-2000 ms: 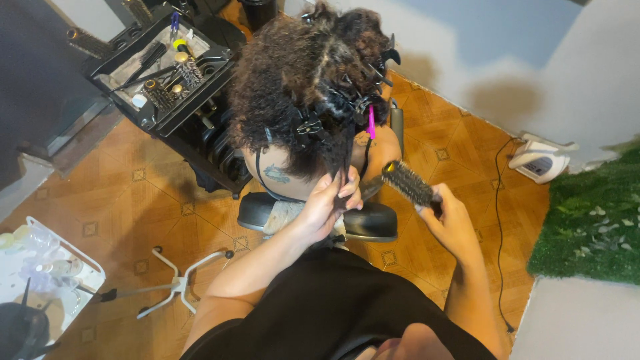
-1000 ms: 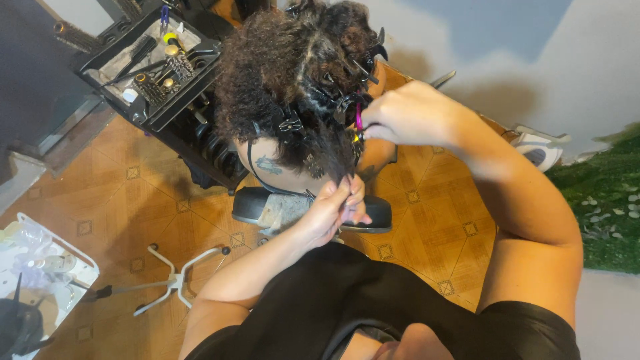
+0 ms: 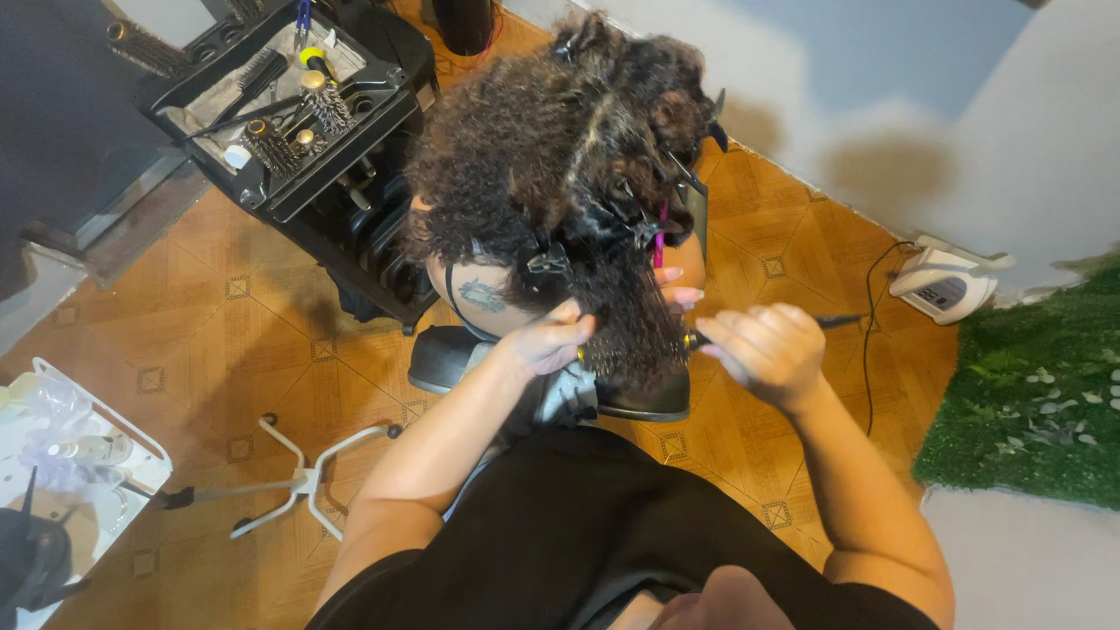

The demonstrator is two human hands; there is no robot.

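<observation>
A seated person's dark curly hair (image 3: 507,157) is pinned up in places with black clips (image 3: 549,260); a pink clip (image 3: 661,234) sits at the right. My right hand (image 3: 770,350) grips the handle of a round hairbrush (image 3: 612,357), whose barrel lies in the ends of a hanging hair section (image 3: 621,297). At the barrel's left end is my left hand (image 3: 549,339), its fingers bent near the tip; whether they hold brush or hair is unclear. Other fingertips show behind the section at its right, and whose they are cannot be told.
A black trolley (image 3: 297,188) at the upper left holds several round brushes (image 3: 273,149). A white tray table (image 3: 144,446) stands at the lower left by a white stand base (image 3: 306,481). At right are a white device (image 3: 941,284) with a cable and a green artificial plant panel (image 3: 1032,394).
The round brush, seen in my right hand two seconds ago, now lies in the hair section. My right hand has moved down from the pink clip, and my left hand has moved left of the section.
</observation>
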